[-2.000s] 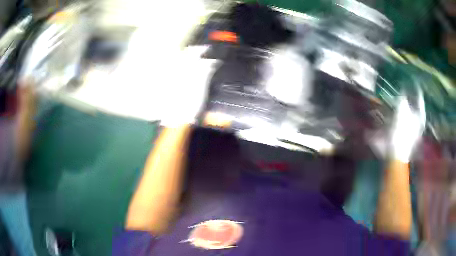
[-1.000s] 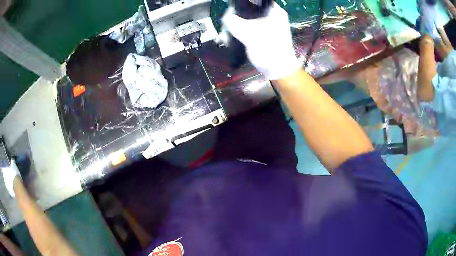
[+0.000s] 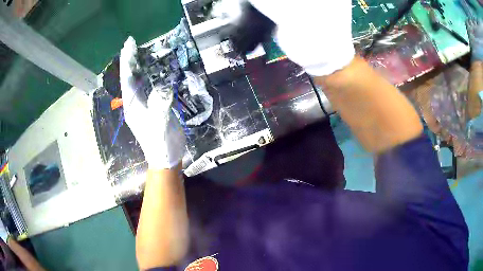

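Observation:
My left hand [image 3: 151, 119], in a white glove, is over the left part of the shiny black mat [image 3: 233, 114]. It holds a dark small assembly [image 3: 165, 71] with bright metal details between thumb and fingers. My right hand [image 3: 318, 34], also in a white glove, is at the top centre, cut off by the picture's edge. It is closed round a thick black cylinder, seemingly an electric screwdriver [image 3: 255, 29], tilted to the left. Its tip is blurred. The two hands are apart.
A crumpled white cloth [image 3: 200, 100] lies behind the assembly, near a blue-grey rag [image 3: 185, 53]. A grey-silver fixture [image 3: 214, 55] stands behind the mat. A slotted silver-white bracket [image 3: 227, 154] lies along the front edge. A pale board [image 3: 79, 180] is at left. Another person's gloved hand [image 3: 475, 37] shows at right.
My left hand is now over the mat with the dark assembly, partly covering the white cloth. The black cylinder in my right hand has tilted. The whole view has shifted slightly.

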